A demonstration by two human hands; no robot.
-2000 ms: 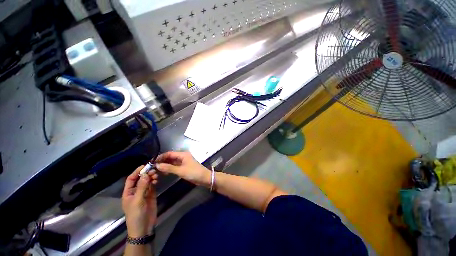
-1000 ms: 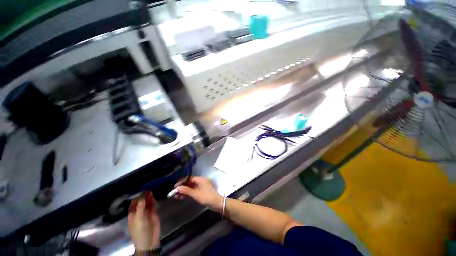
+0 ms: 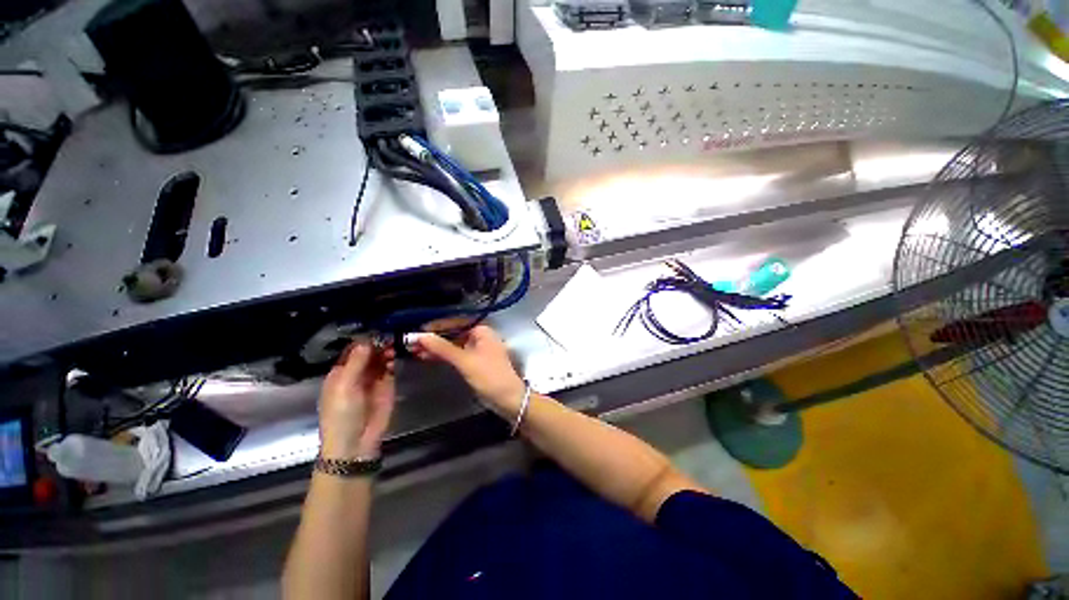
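Note:
My right hand (image 3: 477,363), with a white band on the wrist, pinches a small white connector (image 3: 413,340) just below the front edge of the grey metal plate (image 3: 281,223). My left hand (image 3: 359,396), with a metal watch band, is just left of it, fingertips raised and close together at a small dark piece; its grip is too small to make out. Blue and black cables (image 3: 506,293) hang below the plate corner behind my right hand. More cables (image 3: 451,182) pass through a white-rimmed hole in the plate.
On the steel ledge lie a white paper (image 3: 571,307), coiled dark cables (image 3: 680,311), a teal item (image 3: 768,277), a black phone-like rectangle (image 3: 208,429) and a whitish bottle (image 3: 94,458). A standing fan (image 3: 996,316) is at right, a lit screen (image 3: 12,454) at far left.
The view has swung left, showing more of the plate and the ledge's left end. My hands parted a second ago and are close together again; the white piece stays in my right fingers.

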